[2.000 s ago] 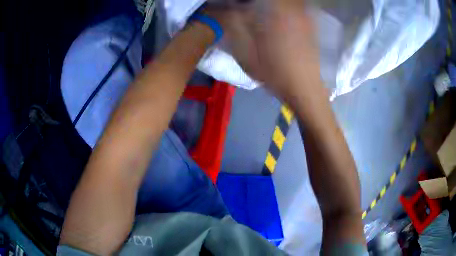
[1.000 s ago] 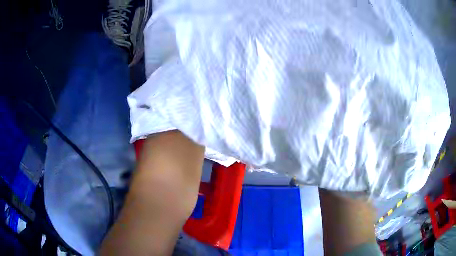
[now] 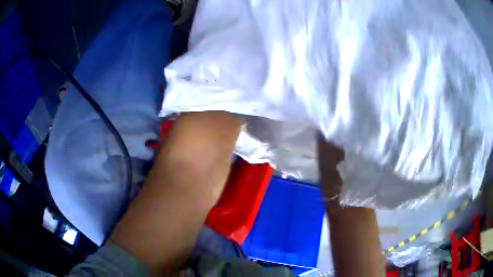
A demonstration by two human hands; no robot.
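A large crumpled white bag (image 3: 346, 70) fills the upper middle and right of the view. Both forearms reach up under its lower edge. My left hand is hidden beneath the bag; only the forearm shows, left of centre. My right hand is hidden too; the forearm and perhaps part of the wrist show right of centre. What the fingers do cannot be seen. The contents of the bag do not show.
A red stool (image 3: 243, 197) stands below the bag, beside a blue bin (image 3: 286, 222). My blue-trousered leg (image 3: 86, 162) is at the left with a dark cable (image 3: 111, 127) across it. Yellow-black floor tape (image 3: 432, 227) and another red stool (image 3: 466, 249) are at lower right.
The bag has come down over the view from the top and now covers both hands. Since one second ago it has shifted slightly right, and more of the right forearm shows.
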